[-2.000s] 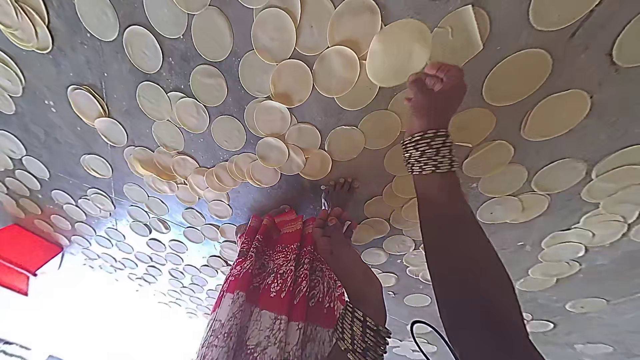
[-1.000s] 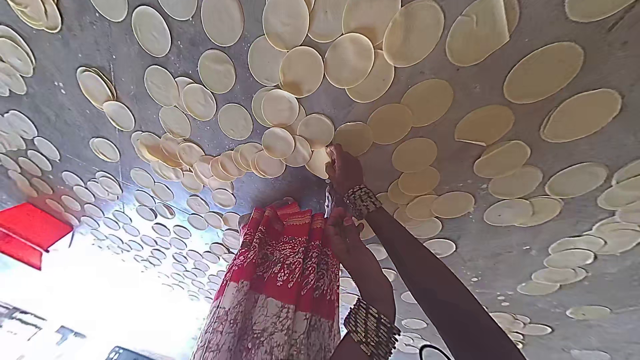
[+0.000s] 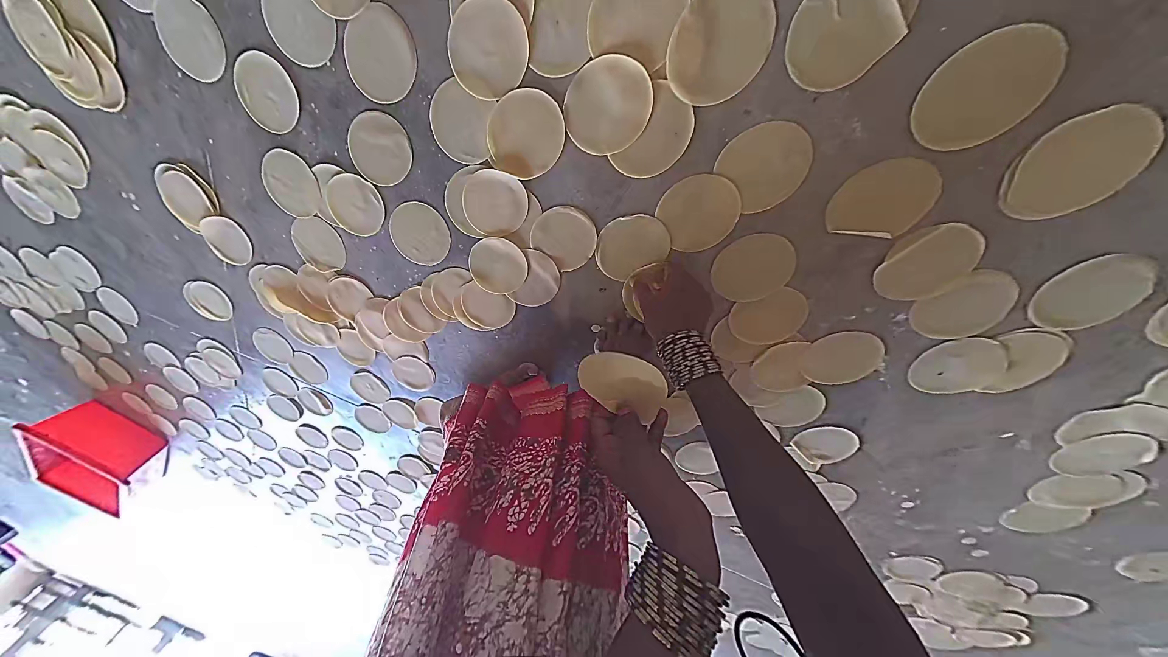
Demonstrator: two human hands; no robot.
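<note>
Thin, round, pale yellow discs, like papads, lie over a grey floor, some singly and some overlapping. My left hand [image 3: 631, 443], with bangles on its wrist, holds one pale disc [image 3: 622, 381] by its lower edge beside the red and white patterned cloth [image 3: 520, 484]. Farther up, my right hand [image 3: 673, 297] has its fingers on another disc [image 3: 639, 285], whose left part shows beside them; whether it is gripped or only touched cannot be told. Part of a bare foot [image 3: 622, 334] shows between the hands.
A red container [image 3: 96, 443] stands at the left. More overlapping discs [image 3: 972, 598] lie at the lower right. Bright glare covers the lower left. A thin black loop [image 3: 766, 620] shows at the bottom, near my arms.
My right hand has come down from the discs at the upper right to one near the foot. A disc now shows in my left hand, where none was plain a second ago.
</note>
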